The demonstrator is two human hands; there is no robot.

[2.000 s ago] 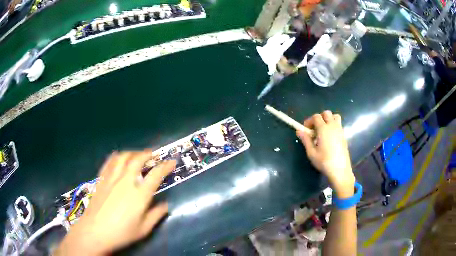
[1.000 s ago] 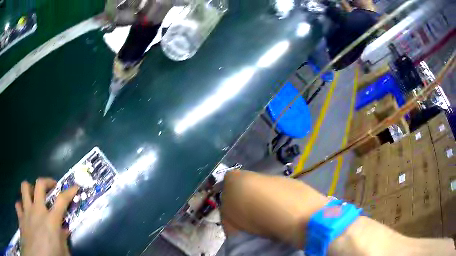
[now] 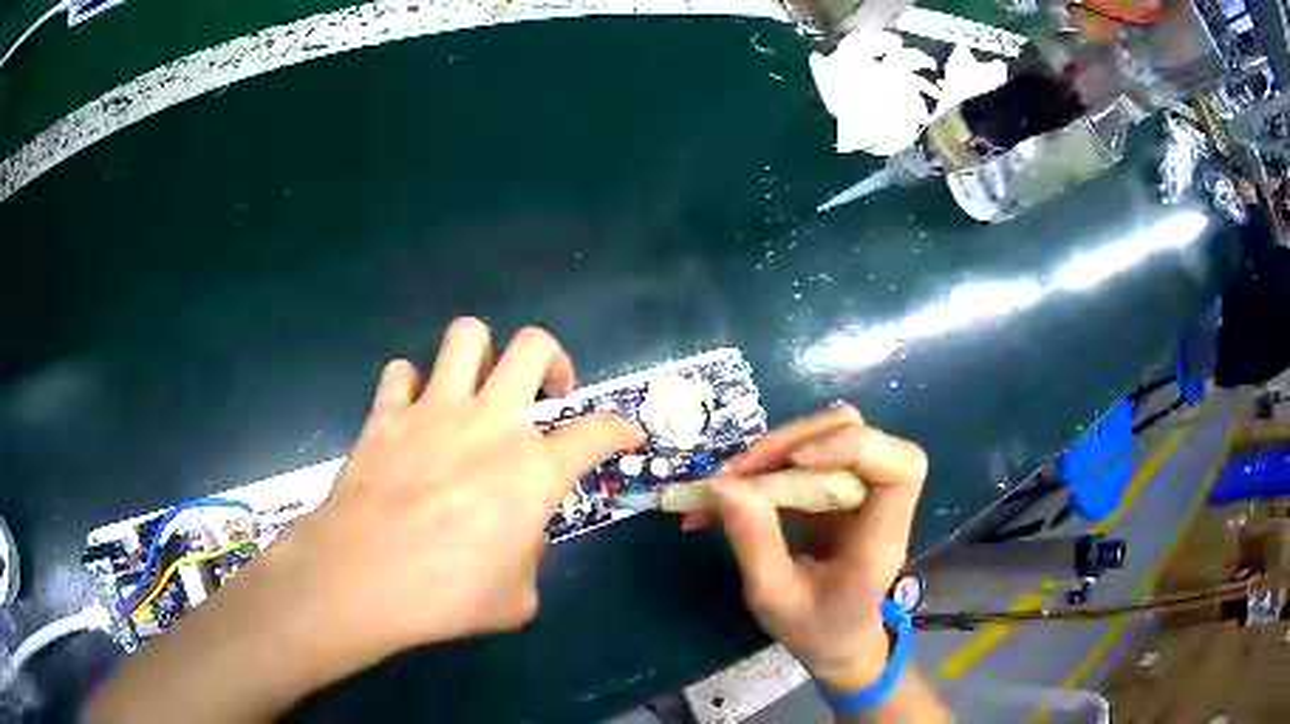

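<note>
The power strip half-assembly (image 3: 304, 488) lies on the dark green bench in front of me, with blue and yellow lead wires (image 3: 184, 545) and the white power cord (image 3: 64, 632) at its left end. My left hand (image 3: 474, 474) rests over its middle, fingers spread along the housing, hiding that part. My right hand (image 3: 821, 530) holds a small hand tool (image 3: 806, 491) with a cream handle between thumb and fingers. The tool's tip is at the components near the right end, beside a round whitish block (image 3: 676, 410).
The glue dispensing gun (image 3: 1019, 113) with its pale nozzle (image 3: 863, 187) is at the upper right, beside crumpled white paper (image 3: 870, 92) and a clear plastic bottle (image 3: 1040, 177). A whitish edge strip (image 3: 283, 54) curves along the back. A blue chair (image 3: 1099, 460) stands beyond the bench.
The view has swung back left. My right hand, earlier away from the strip, now has the tool at its right part. My left hand is on the strip's middle.
</note>
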